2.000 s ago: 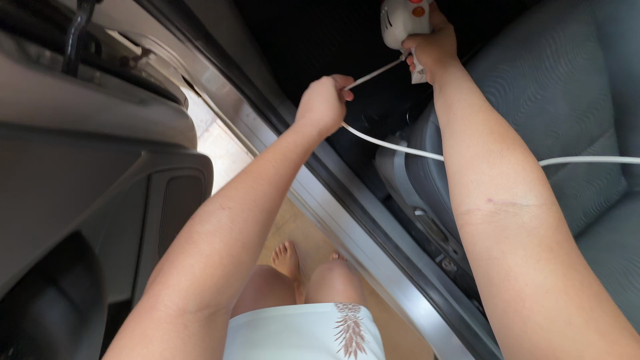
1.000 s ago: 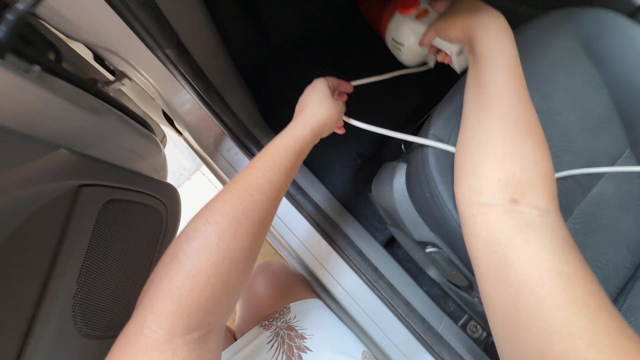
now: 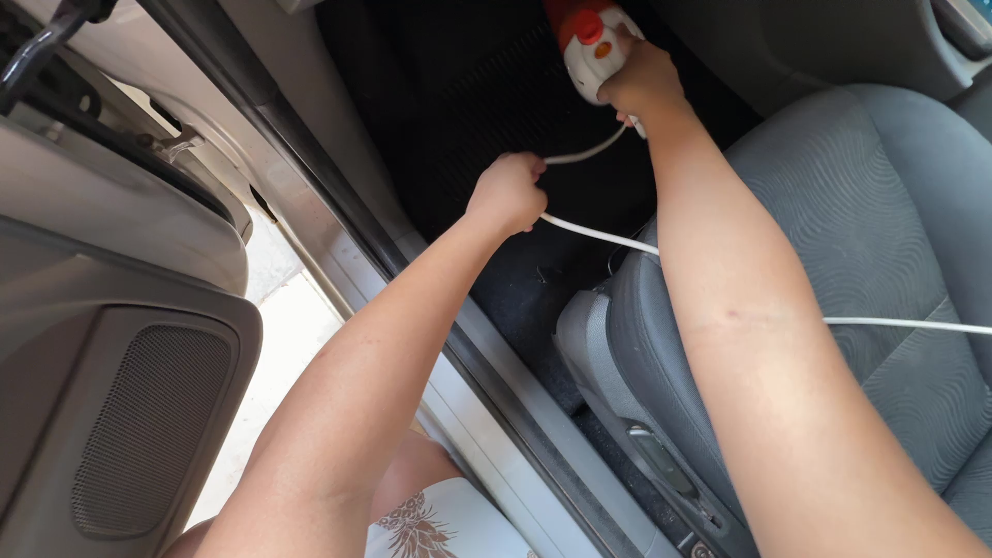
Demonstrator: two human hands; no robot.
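Note:
My right hand (image 3: pixel 643 81) is closed round the handle of a white and red handheld electric appliance (image 3: pixel 590 66), perhaps a handheld vacuum cleaner, over the dark footwell at the top. Its far end runs out of view. A white power cord (image 3: pixel 593 231) leaves the appliance near my right hand and loops through my left hand (image 3: pixel 509 194), which grips it lower and to the left. From there the cord passes under my right forearm and across the grey car seat (image 3: pixel 868 201). My fingers partly hide the handle.
Below my hands lies the black floor mat (image 3: pixel 496 101). The metal door sill (image 3: pixel 496 457) runs diagonally beneath my left arm. At left is the open car door with its speaker grille (image 3: pixel 155 430). A seat adjustment lever (image 3: pixel 663 461) is on the seat's side.
The view has shifted, showing more of the seat and footwell. The appliance's red part and button now show more plainly. Both hands have kept their hold, and the cord between them sags more than two seconds ago.

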